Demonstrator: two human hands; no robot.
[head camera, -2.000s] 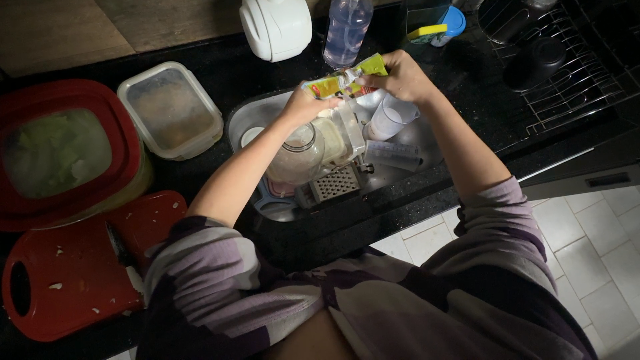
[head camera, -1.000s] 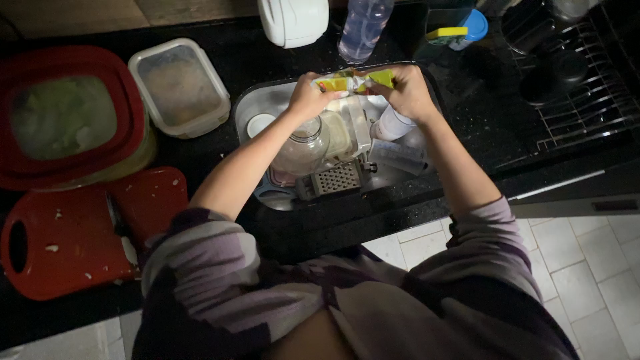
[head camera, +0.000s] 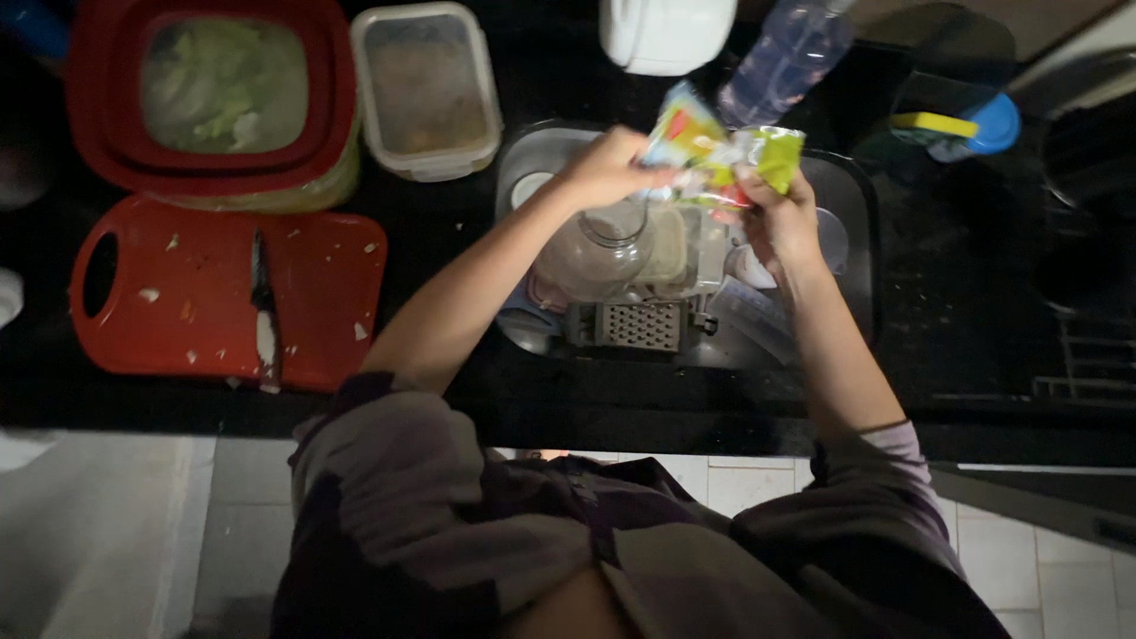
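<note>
Over the sink (head camera: 546, 146), a shiny green and yellow plastic packet (head camera: 701, 151) is stretched between my hands. My left hand (head camera: 612, 169) pinches its left part, and my right hand (head camera: 781, 209) grips the right part, which looks bunched. Motion blurs the packet, so I cannot tell whether it is torn. Below my hands lie a clear glass jar (head camera: 590, 257), a clear plastic container (head camera: 706, 253), a metal grater (head camera: 643, 326) and a clear measuring cup or similar vessel (head camera: 754, 319).
Left of the sink are a red cutting board (head camera: 204, 311) with scraps and a knife (head camera: 264, 311), a red-lidded container (head camera: 106, 106) and a rectangular lidded container (head camera: 430, 93). Behind stand a white container (head camera: 667, 31) and a bottle (head camera: 785, 62); right, a yellow sponge (head camera: 934, 124) and wire rack (head camera: 1087, 355).
The packet was held narrow and flat between both hands; now more of its printed face shows, its left part raised. Both hands still hold it. The view has shifted toward the left.
</note>
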